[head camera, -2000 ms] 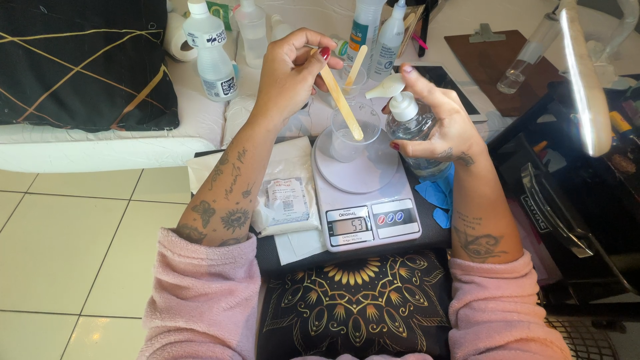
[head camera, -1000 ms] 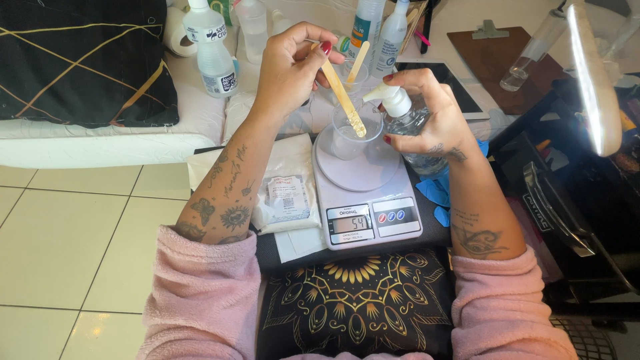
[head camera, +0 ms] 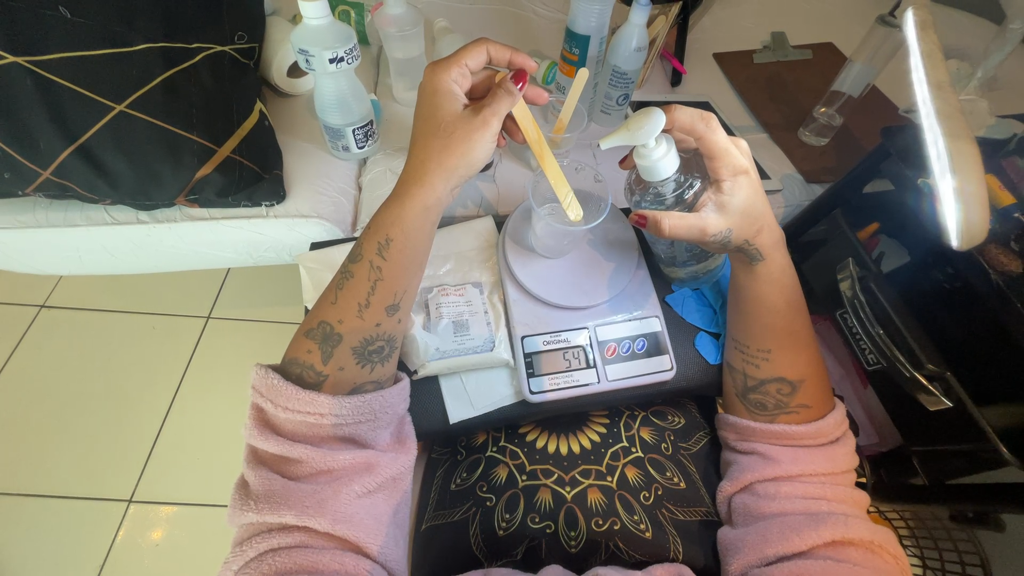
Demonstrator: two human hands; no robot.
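Observation:
Between thumb and fingers, my left hand (head camera: 472,104) pinches a flat wooden stick (head camera: 544,156), tilted so its wet-looking lower end is over the mouth of a clear plastic cup (head camera: 552,232). The cup stands on the round plate of a white digital kitchen scale (head camera: 592,336), whose display reads 54. Around a clear pump bottle (head camera: 676,196) with a white pump head, my right hand (head camera: 712,176) is closed, just right of the cup. A second wooden stick (head camera: 572,104) stands in another clear cup behind. A packet of white powder (head camera: 456,320) lies left of the scale.
Behind are an alcohol bottle (head camera: 340,88), other plastic bottles (head camera: 628,60) and a paper roll (head camera: 284,60). A clipboard (head camera: 848,96) and a clear cylinder (head camera: 848,88) lie back right. Blue material (head camera: 704,308) sits beside the scale. A patterned black cushion (head camera: 568,496) is nearest me.
My right hand has tilted the pump bottle more upright, its nozzle now a little farther from the cup. The scale reading has gone from 53 to 54.

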